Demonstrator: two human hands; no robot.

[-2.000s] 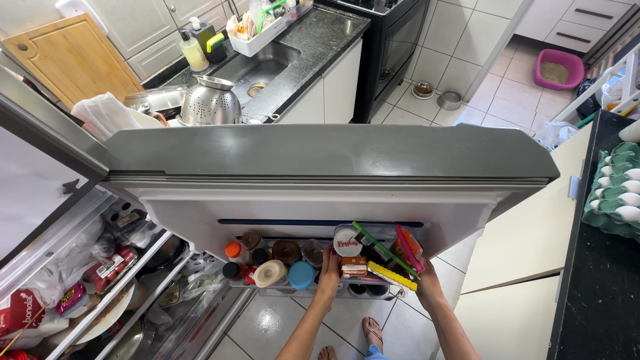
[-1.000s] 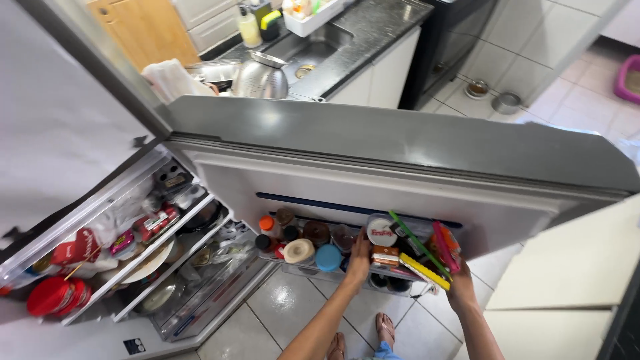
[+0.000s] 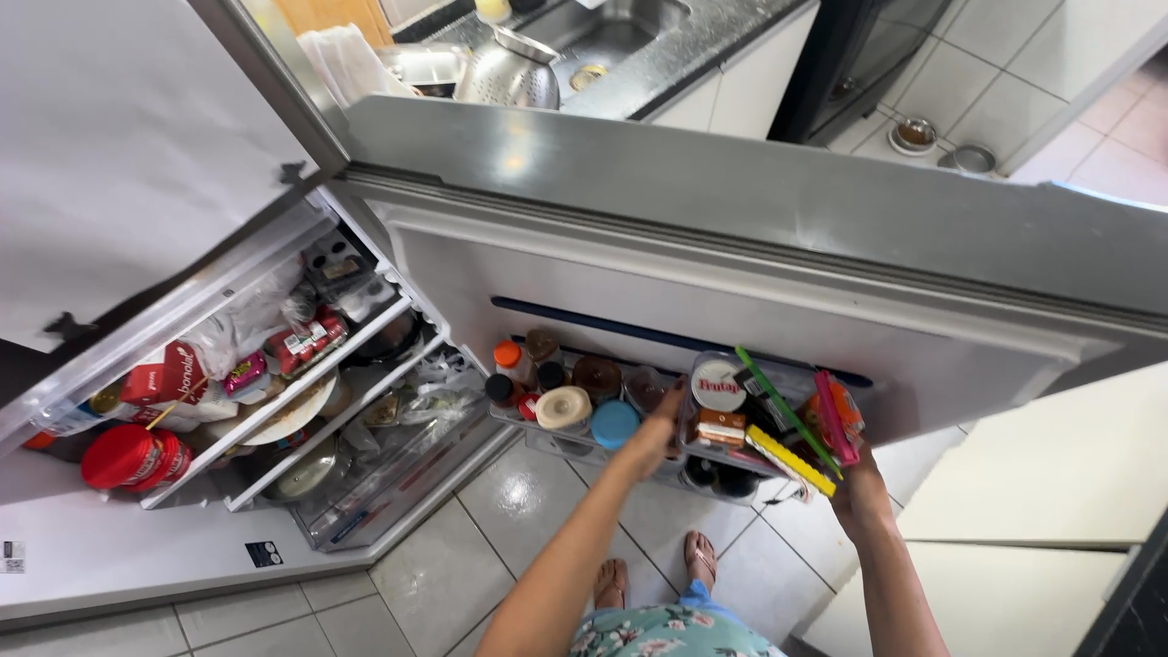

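My left hand (image 3: 659,429) grips the left end of a clear plastic bin (image 3: 686,438) at the inside of the fridge door (image 3: 639,265). The right end of that bin is in my right hand (image 3: 858,484). Inside it are a round white-lidded tub (image 3: 719,384), a small brown carton (image 3: 721,428), a green bag clip (image 3: 787,411), a yellow strip-shaped item (image 3: 790,460) and a pink clip (image 3: 835,418) on an orange packet. Left of my left hand, a door shelf holds a blue-lidded jar (image 3: 616,424), a cream-lidded jar (image 3: 564,409) and an orange-capped bottle (image 3: 513,361).
Fridge shelves (image 3: 265,429) at left hold red-lidded jars (image 3: 123,456), packets and a plate. Behind the door are a steel colander (image 3: 507,78) and a sink (image 3: 620,36). Two metal bowls (image 3: 967,159) stand on the tiled floor. White cabinet fronts (image 3: 1031,474) are at right.
The view has swung left and closer, showing more of the fridge interior. Both hands stay at the ends of the clear bin.
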